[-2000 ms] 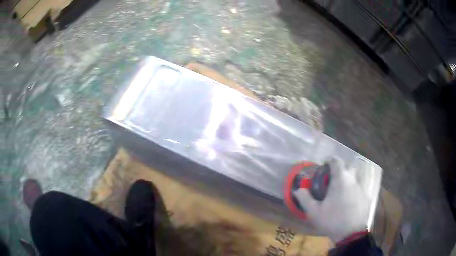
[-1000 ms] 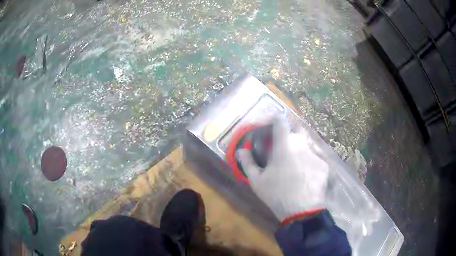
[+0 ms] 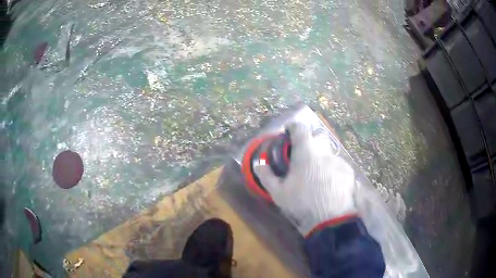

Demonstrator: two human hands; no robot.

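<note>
My right hand [image 3: 315, 182], in an off-white knit glove with a red cuff edge, grips a disc sander [image 3: 260, 163] with a dark body and a red-orange rim. The sander lies on the upper face of a silver-grey metal housing [image 3: 389, 228], near its far end, with its rim reaching the left edge. My hand and sleeve hide much of the housing. Part of a recessed panel outline shows beyond my fingers. My left hand is not in view.
A cardboard mat [image 3: 179, 217] lies under the housing, with a dark shoe [image 3: 209, 244] on it. Dark-red discs [image 3: 68, 169] lie on the worn green-grey floor at left. Strapped grey stacked boxes [image 3: 462, 81] stand at right.
My right hand with the sander has moved from the housing's near right end to its far end. The view has shifted, so the housing shows lower right and floor discs have appeared at left.
</note>
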